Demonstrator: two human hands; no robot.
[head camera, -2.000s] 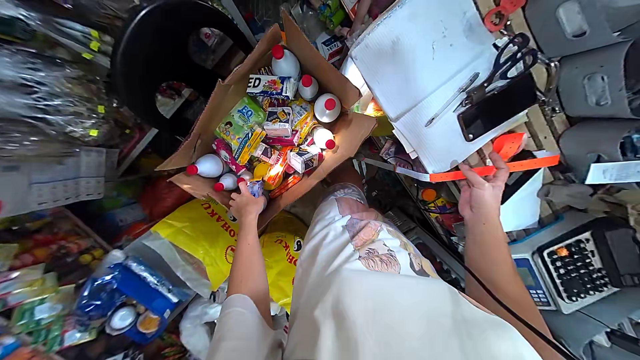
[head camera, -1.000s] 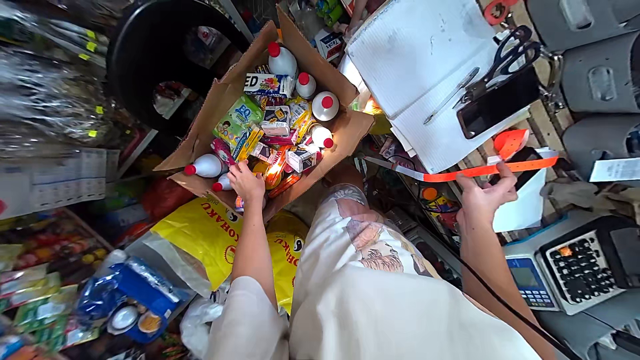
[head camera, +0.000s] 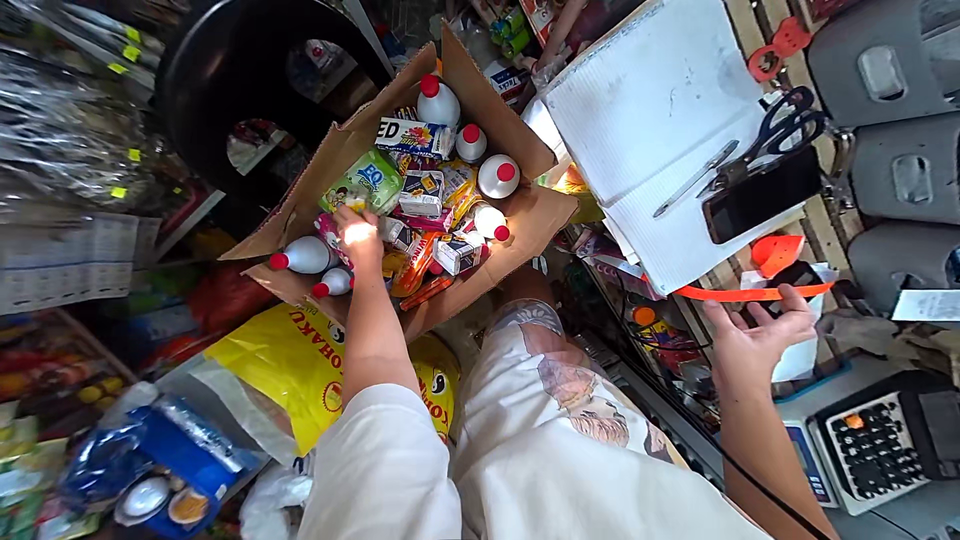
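Observation:
My left hand (head camera: 358, 234) reaches into an open cardboard box (head camera: 525, 244), its fingers at the lower edge of a green EQ diaper pack (head camera: 369, 182); whether it grips anything is unclear. White bottles with red caps (head camera: 439, 103), a long white-and-blue box (head camera: 414, 138), small cartons (head camera: 421, 193) and an orange Wings pack (head camera: 415, 264) fill the box around it. On the right, my right hand (head camera: 761, 334) is palm up, fingers spread, at an orange strip (head camera: 757, 293) by the board's lower corner. I cannot tell whether it holds the strip.
A white corrugated board (head camera: 660, 127) bears a pen (head camera: 696, 178), scissors (head camera: 780, 131) and a phone (head camera: 763, 196). Yellow plastic bags (head camera: 289, 367) lie below the box, a black round tub (head camera: 225, 82) behind it. A keyed machine (head camera: 874, 442) sits lower right. Another person's arm (head camera: 561, 34) shows at the top.
My left hand has moved up and left inside the box, from near its lower edge to the green pack. My right hand's fingers have spread near the orange strip.

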